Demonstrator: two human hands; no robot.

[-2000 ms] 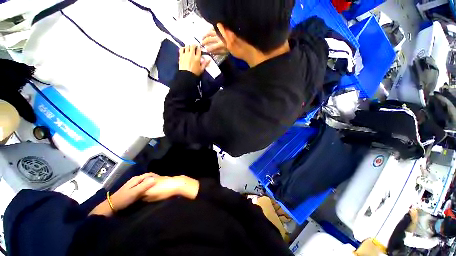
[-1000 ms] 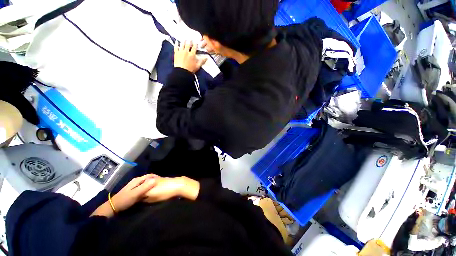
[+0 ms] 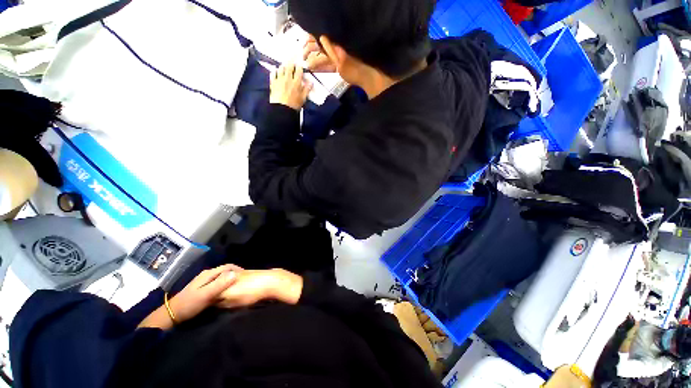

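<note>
My left hand (image 3: 201,292), with a yellow band at the wrist, lies over my right hand (image 3: 264,287) in front of my body. My left fingers are closed with nothing visible in them; my right fingers are mostly hidden under them. A large light panel (image 3: 163,57) with thin dark lines covers the table and machine. A navy piece (image 3: 251,92) lies at its right edge. Another person's hands (image 3: 288,85) are at the panel's edge beside the navy cloth; part of that work is hidden by the head and arm.
A person in black (image 3: 371,151) leans over the table. A white machine with a blue label (image 3: 106,182) and a control panel (image 3: 154,253) are at left. A blue crate (image 3: 424,227) holds navy cloth (image 3: 485,258). More blue crates (image 3: 572,87) stand behind; machines are at right.
The other person's head and upper body moved left, then back right. Their hands shifted slightly at the panel's edge. My hands stay clasped and have not visibly moved.
</note>
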